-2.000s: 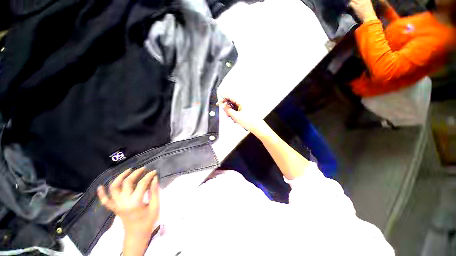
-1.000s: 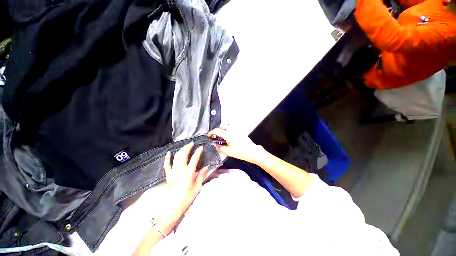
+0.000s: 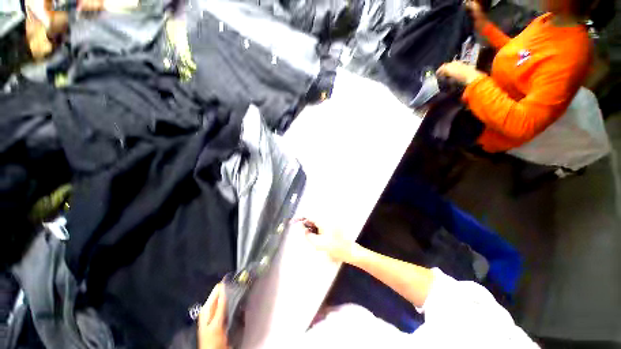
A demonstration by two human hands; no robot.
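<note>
The denim jacket (image 3: 173,238) lies spread in front of me, with smooth black cloth at the centre. Its paler grey front (image 3: 253,187) has a button placket (image 3: 279,228) running down at a slant. A small white print shows low on the black cloth. My left hand (image 3: 214,317) is blurred and cut off by the bottom edge; it grips the jacket beside the lower placket. My right hand (image 3: 327,240) is just right of the placket, over the white table. It holds a small dark tool, apparently thread snips (image 3: 309,225), not touching the buttons.
The white table (image 3: 361,136) runs diagonally to the right. Heaped dark garments (image 3: 238,65) lie at the far side and left. A person in orange (image 3: 531,88) works at the upper right. Another person's hand shows at the top left. Something blue (image 3: 476,235) is below the table edge.
The view has tilted up to show more of the far side. My left hand has moved down to the jacket's lower edge, and the hem band has turned. My right hand has left the hem corner.
</note>
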